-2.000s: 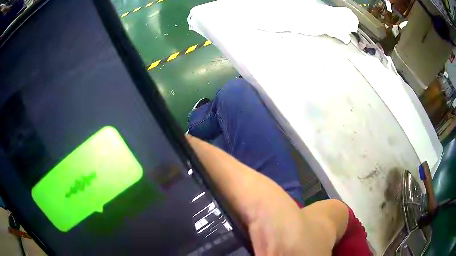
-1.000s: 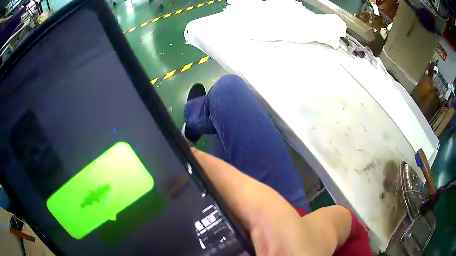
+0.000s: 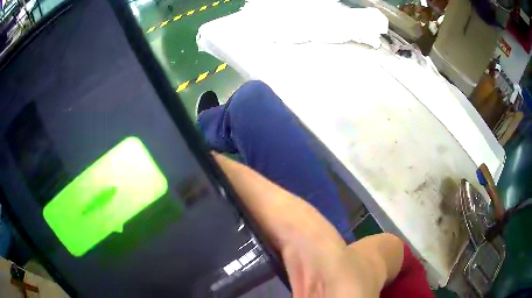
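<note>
A smartphone [image 3: 116, 116] fills the left side, very close to the camera and tilted. Its dark screen shows a green voice-message bubble. Bare skin of my right hand [image 3: 309, 238] and arm shows along the phone's right edge, with a red sleeve behind. The hand appears to hold the phone from behind; its fingers are hidden. My left hand is not in view.
A pale pressing table [image 3: 382, 131] runs diagonally at right, with white garments [image 3: 297, 20] at its far end. A steam iron [image 3: 487, 192] and metal rest [image 3: 484, 265] are at its right edge. My jeans-clad leg [image 3: 268, 137] is beside it.
The table, iron and leg have shifted left in view as the camera turned. The phone and green bubble have shifted slightly; the hold looks the same.
</note>
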